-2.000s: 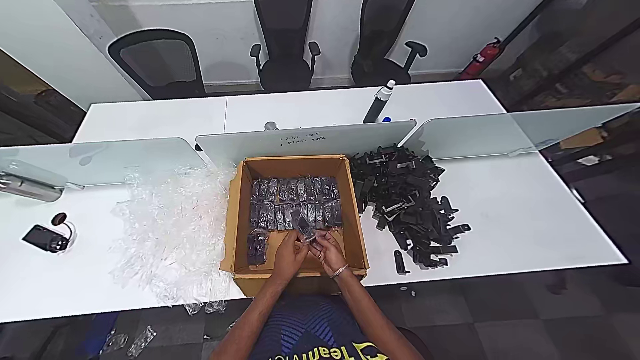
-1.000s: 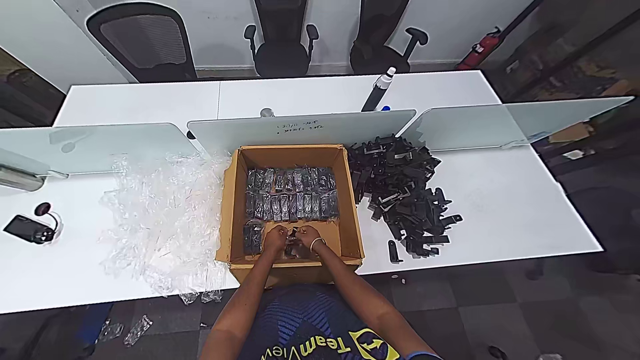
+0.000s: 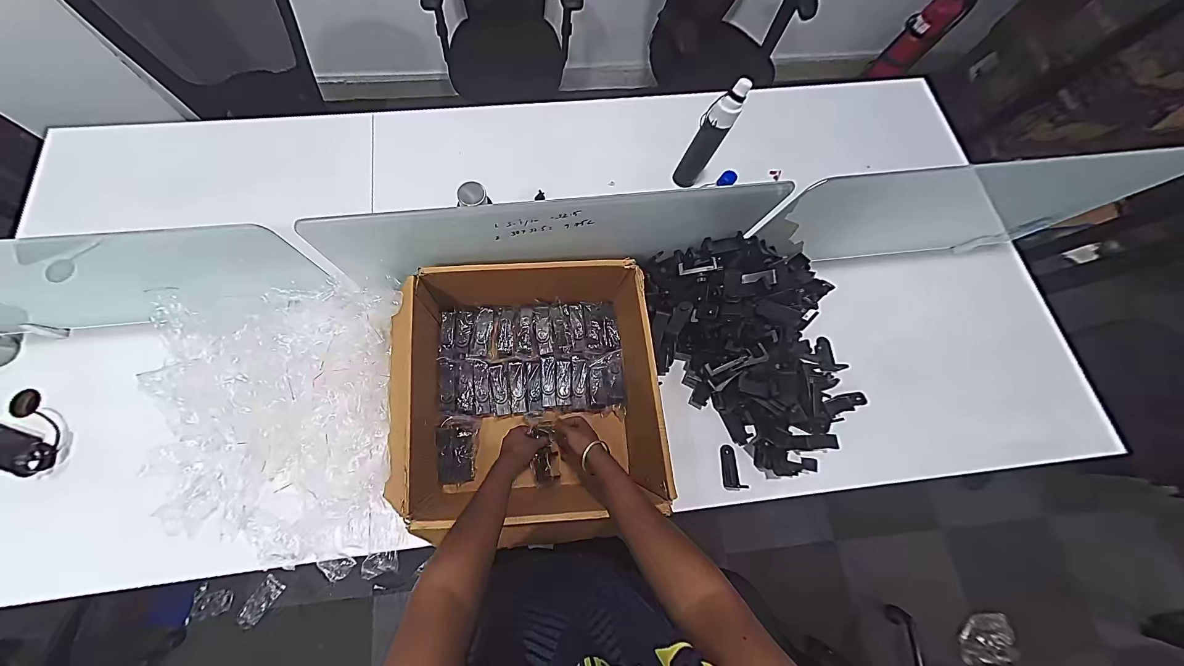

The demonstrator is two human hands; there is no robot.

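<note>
An open cardboard box (image 3: pixel 655 398) stands on the white desk in front of me. Black parts in clear plastic bags (image 3: pixel 518 387) stand in two rows across its far half, with a few more at its near left. Both hands are inside the box, over its bare bottom. My left hand (image 3: pixel 524 448) and my right hand (image 3: pixel 579 438) hold one bagged black part (image 3: pixel 546 459) between them by its upper end. Fingertips are small and partly hidden. Loose black plastic parts (image 3: pixel 749 342) lie heaped right of the box, one apart at the near edge (image 3: pixel 730 467).
Clear plastic bags (image 3: pixel 277 416) are piled left of the box, some hanging at the desk edge. A glass divider (image 3: pixel 416 242) with handwriting stands behind the box. Beyond it are a bottle (image 3: pixel 710 134) and chairs (image 3: pixel 507 51). A black device (image 3: pixel 26 450) lies far left.
Two seconds ago both hands held the bagged part higher, over the box's near side; it is now low inside the box. The view has shifted slightly.
</note>
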